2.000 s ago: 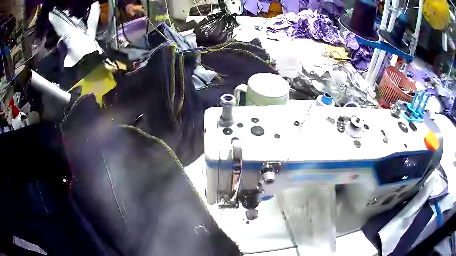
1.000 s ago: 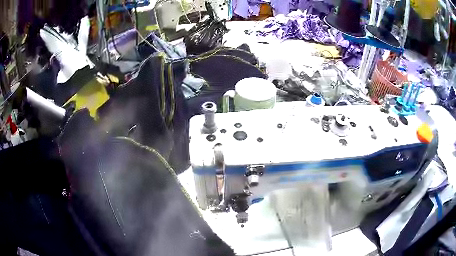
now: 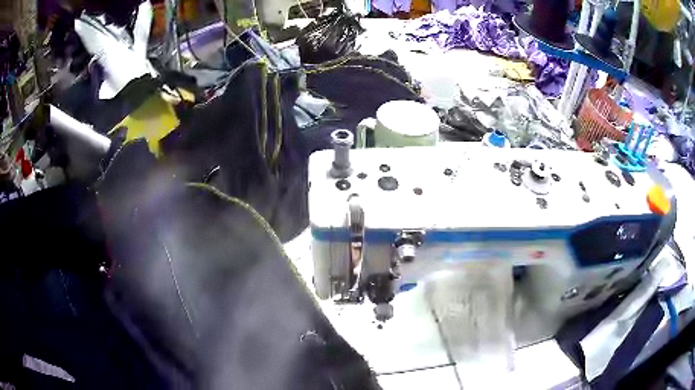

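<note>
No hand shows in the view. A large dark garment panel [image 3: 221,282] with a yellow-green overlocked edge lies left of the sewing machine and runs off the bottom edge. More dark cloth with yellow-green edges lies behind it. The white sewing machine head [image 3: 457,187] with a blue stripe stands at centre right. Its presser foot area [image 3: 383,308] is small and unclear, and I cannot tell whether cloth is under it. Pale cloth [image 3: 476,316] hangs in front of the machine's throat.
A pale lidded mug [image 3: 406,124] stands behind the machine head. Blue spool pins [image 3: 634,146] rise at its right. An orange-red basket [image 3: 602,122], dark thread cones [image 3: 545,24] and purple cut pieces [image 3: 472,32] are behind. A black plastic bag [image 3: 329,36] lies at the back.
The whole view shifted left and then back right, with a slight vertical shift. The cloth and machine keep the same places relative to each other.
</note>
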